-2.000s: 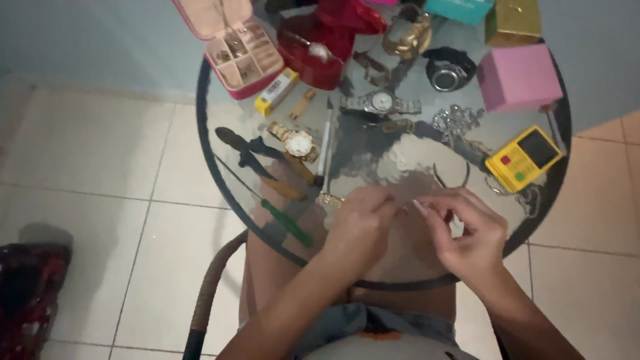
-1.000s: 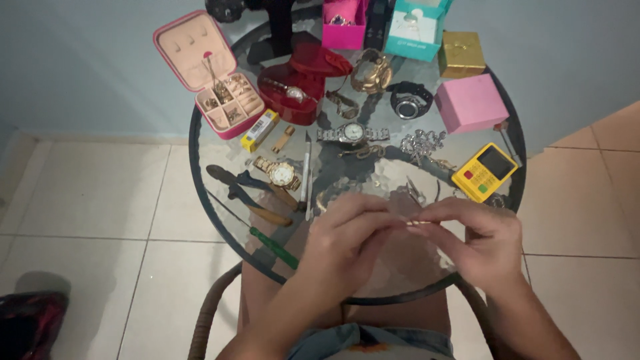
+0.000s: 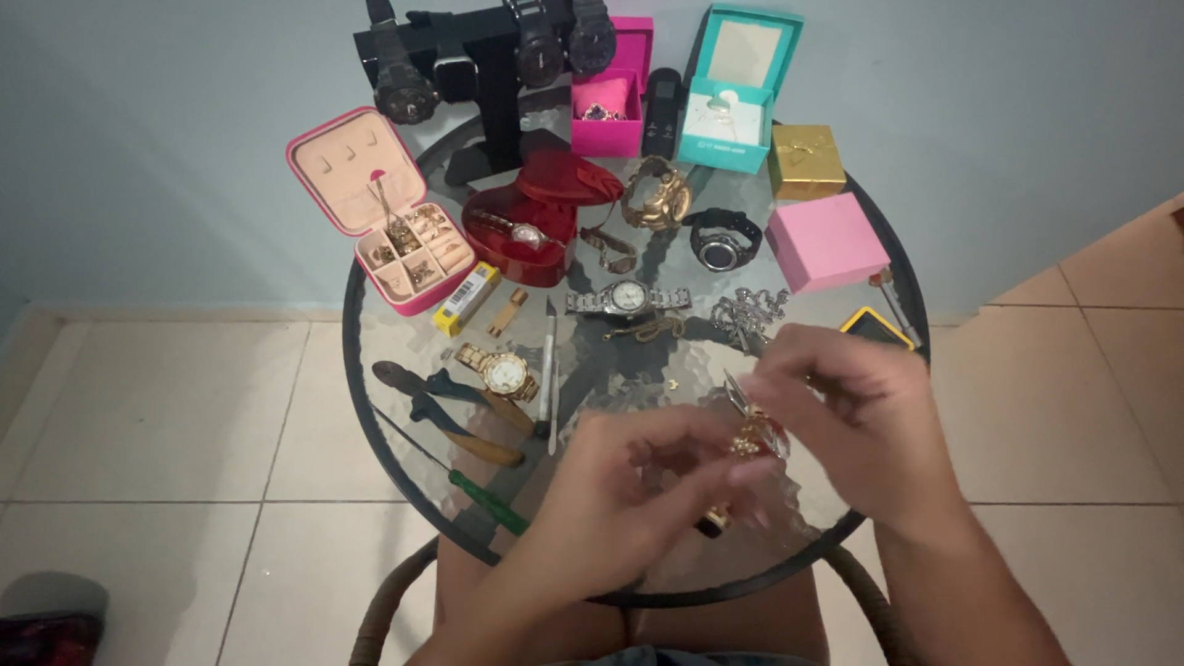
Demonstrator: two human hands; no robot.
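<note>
My left hand (image 3: 647,490) pinches a small gold-coloured piece of jewelry (image 3: 747,444) between thumb and fingers over the near right part of the round glass table. My right hand (image 3: 846,416) is bent close beside it, its fingertips by the same piece; what it grips is blurred. A pointed metal tool tip (image 3: 733,393) shows at the right fingertips. Beyond the hands lie a silver chain (image 3: 749,313), a silver wristwatch (image 3: 629,298) and a thin gold chain (image 3: 646,330). A tiny gold piece (image 3: 673,384) rests on the glass between the hands and these.
Pliers (image 3: 453,416), a green-handled screwdriver (image 3: 486,499), a craft knife (image 3: 547,370) and a gold watch (image 3: 504,370) lie left. Farther back stand a pink jewelry case (image 3: 416,296), a red heart-shaped box (image 3: 518,264), a teal box (image 3: 726,153), a pink box (image 3: 826,242) and a black watch stand (image 3: 499,111).
My hands were close together before; my right hand is now raised higher, beyond the left, and covers most of the yellow device. The view has shifted to show more of the table's far side.
</note>
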